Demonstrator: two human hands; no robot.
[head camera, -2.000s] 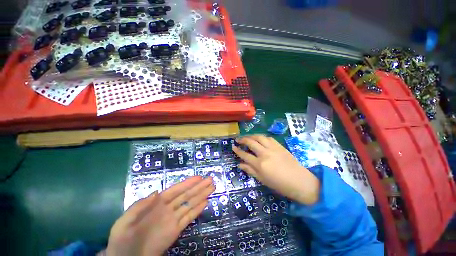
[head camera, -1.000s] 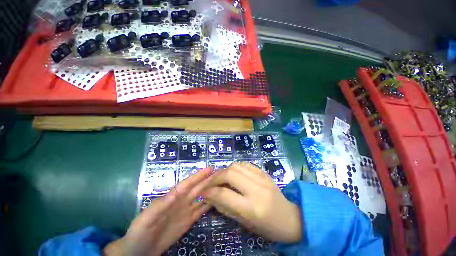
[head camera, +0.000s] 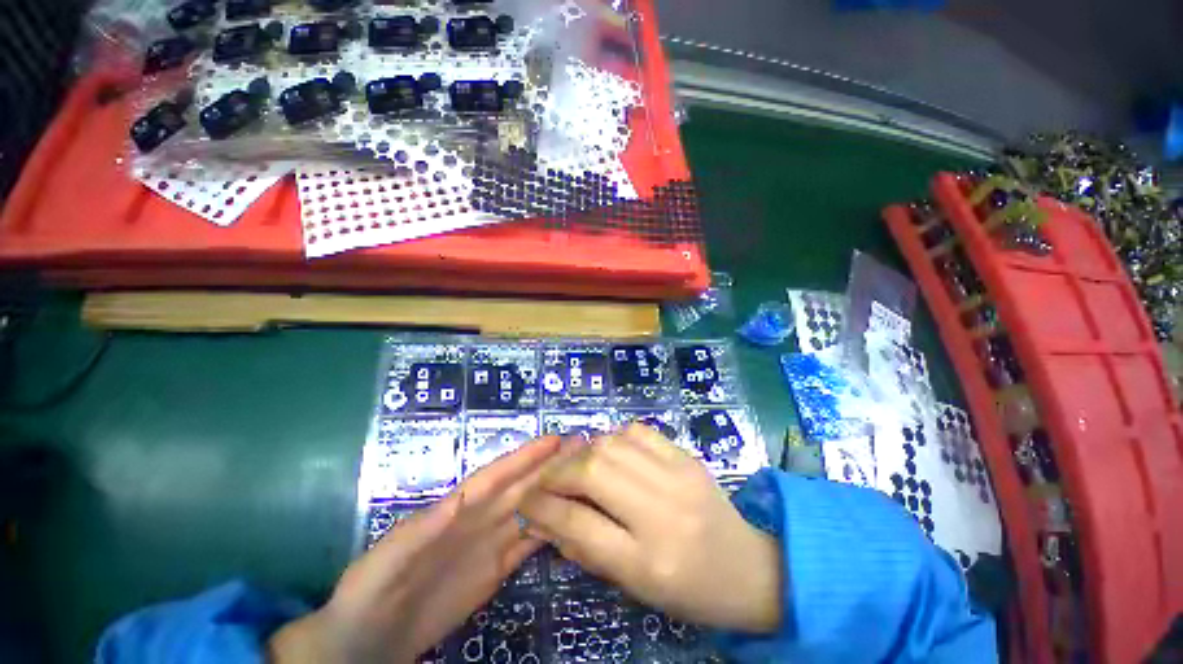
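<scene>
My left hand (head camera: 435, 551) is palm up over the clear blister tray (head camera: 413, 457), with a tiny bluish piece (head camera: 523, 521) at its fingers. My right hand (head camera: 649, 519) is bent over the left fingers and touches them. Its fingertips are partly hidden, so I cannot tell if they pinch anything. Flat black panels (head camera: 497, 385) with pale rings and squares sit in the tray's top row. One more panel (head camera: 714, 437) shows right of my right hand. The lower pockets show mostly ring outlines. The hands hide the tray's middle.
A red bin (head camera: 376, 270) at upper left bears a far tray of black housings (head camera: 315, 97) and dotted sheets. A tan strip (head camera: 363, 313) lies before it. Dot sheets (head camera: 912, 486), a blue bag (head camera: 817, 393) and a small blue heap (head camera: 767, 324) lie right. Red ribbed bins (head camera: 1083, 402) stand far right.
My right hand has moved from the tray's top row down and left onto my left fingers. The top-row panels it covered now show. The view has shifted slightly. Little differs over the last second.
</scene>
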